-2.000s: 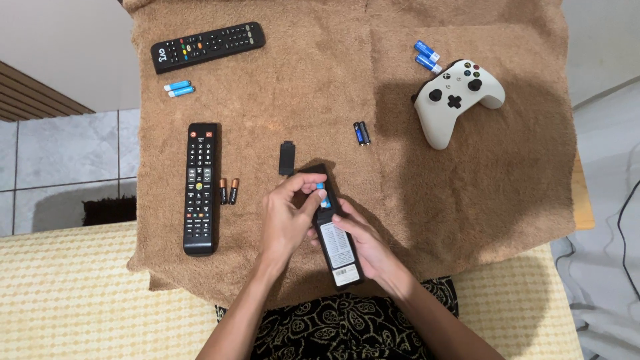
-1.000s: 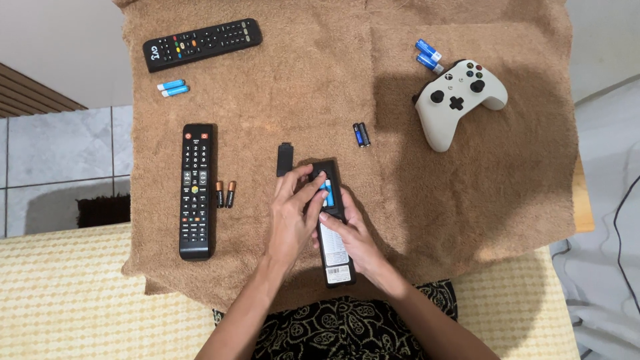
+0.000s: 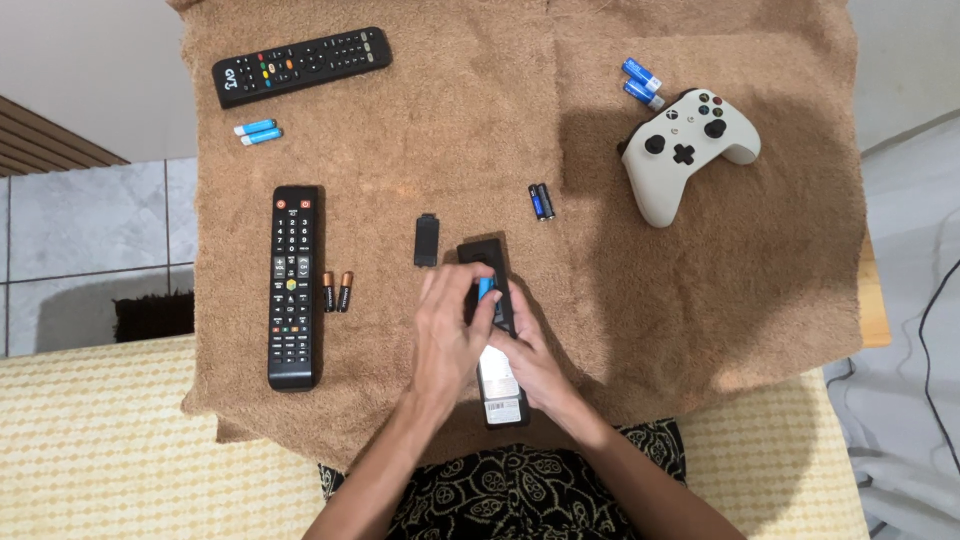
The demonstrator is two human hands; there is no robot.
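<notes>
A black remote control (image 3: 480, 253) lies back side up in front of me, its battery bay uncovered and its lower half bearing white labels. My right hand (image 3: 529, 352) grips it from the right side, thumb across the back. With thumb and fingertips, my left hand (image 3: 450, 322) holds a light blue battery (image 3: 486, 286) at the bay; whether the battery is seated cannot be told, as the fingers hide part of it. The black battery cover (image 3: 427, 240) rests on the brown towel just beyond my left hand. Two dark blue and black batteries (image 3: 540, 202) lie to the upper right.
On the towel (image 3: 465, 112) are a black remote (image 3: 292, 289) with two copper-topped batteries (image 3: 337, 292) at left, another black remote (image 3: 302, 66) with two light blue batteries (image 3: 258, 132) at upper left, and a white game controller (image 3: 686, 154) beside two blue batteries (image 3: 643, 82) at upper right.
The fingers of my left hand have shifted about the battery bay, where light blue shows in every frame. My right hand keeps its hold on the remote.
</notes>
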